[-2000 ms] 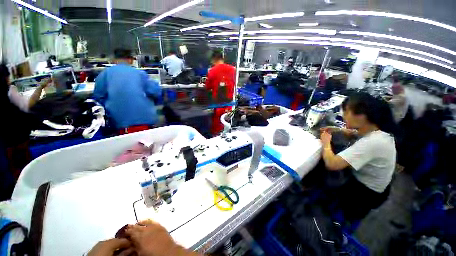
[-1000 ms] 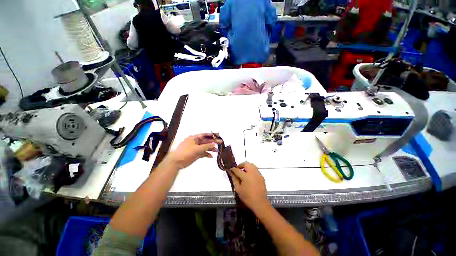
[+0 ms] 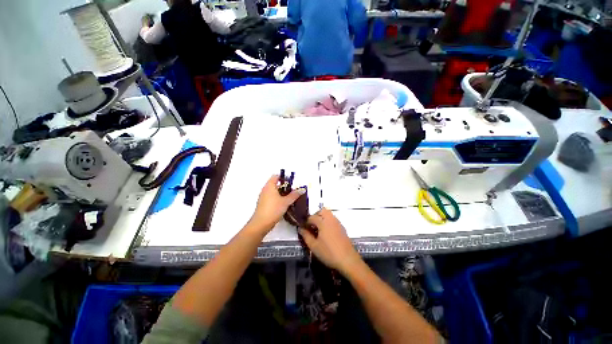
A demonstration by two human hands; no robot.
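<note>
My left hand [image 3: 274,204] and my right hand [image 3: 326,235] hold a dark brown strip [image 3: 300,208] between them over the front part of the table. The strip is bunched or folded at the top, and a dark length hangs from my right hand over the table's front edge. A second dark brown strip [image 3: 219,175] lies flat to the left. The white sewing machine [image 3: 436,142] stands to the right of my hands. Its needle area [image 3: 358,156] has no strip in it. Scissors [image 3: 437,203] with one yellow and one green loop lie in front of the machine.
Dark trim loops [image 3: 176,166] lie on a blue patch at left, beside another machine [image 3: 80,166] and thread cones [image 3: 100,40]. A white tub [image 3: 235,97] is behind the table. Blue crates [image 3: 94,306] are below. A measuring tape [image 3: 268,251] runs along the front edge. Persons are behind.
The view has swung down and left from the wide room view. Since one second ago, the hands hold the strip closer together, with its upper end bunched at my left fingers.
</note>
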